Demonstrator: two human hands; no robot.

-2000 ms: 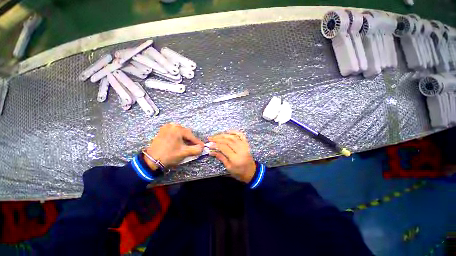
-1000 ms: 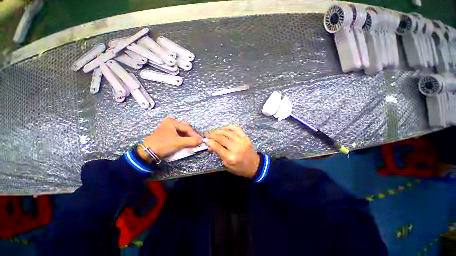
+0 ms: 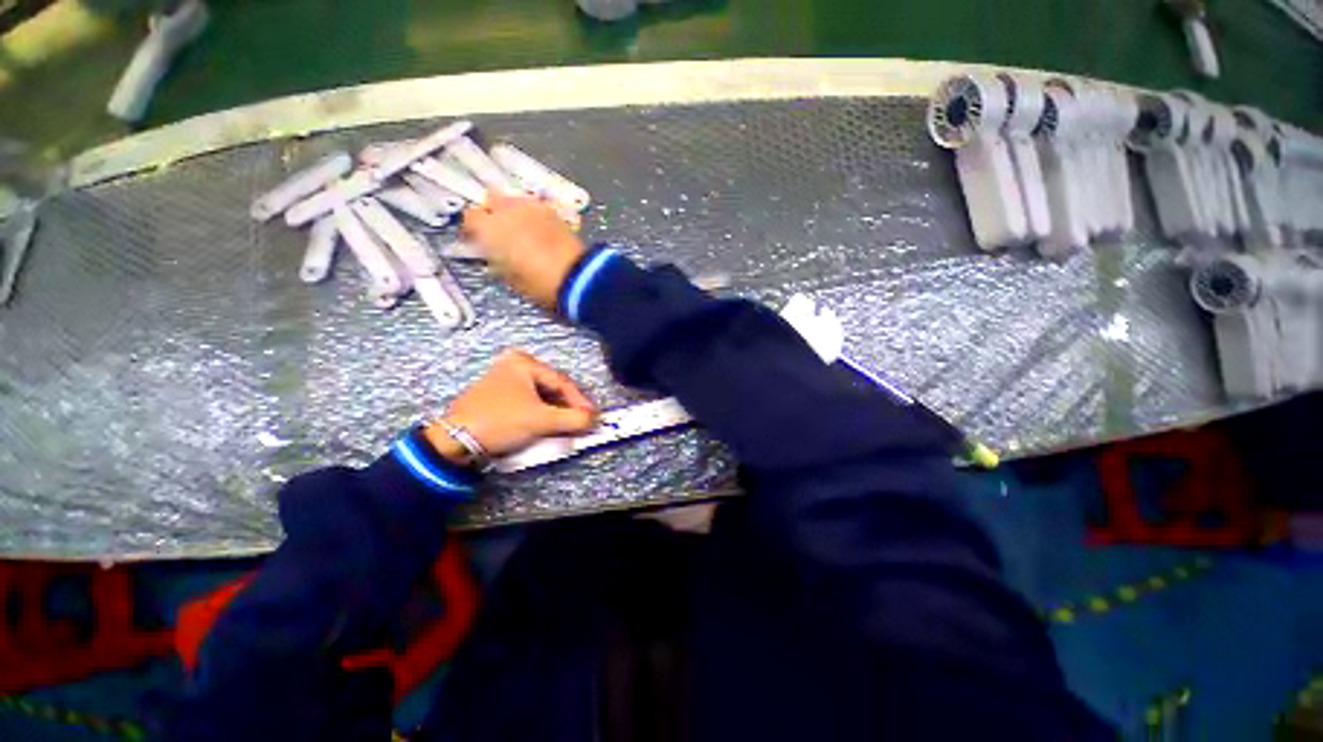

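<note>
My left hand point(image 3: 515, 409) is near the bench's front edge, its fingertips closed on a white, flat handle body point(image 3: 639, 422) that lies there; its far end is hidden under my right sleeve. My right hand point(image 3: 520, 239) reaches over to the pile of handle covers point(image 3: 363, 247) and touches its right side; the fingertips are blurred, so whether a cover is gripped cannot be told. The small mallet's white head point(image 3: 813, 328) shows beyond my right sleeve, its shaft partly covered.
Handheld fans point(image 3: 1001, 181) stand in tight rows at the right, with more nearer the front point(image 3: 1259, 326). Silvery bubble wrap point(image 3: 160, 392) covers the bench. The green conveyor point(image 3: 726, 29) beyond carries single white pieces. Red supports point(image 3: 1183, 486) stand below the front edge.
My right hand has left my left hand and moved up and left to the cover pile. My left hand stays on the handle body, more of which now shows. My right sleeve now covers part of the mallet.
</note>
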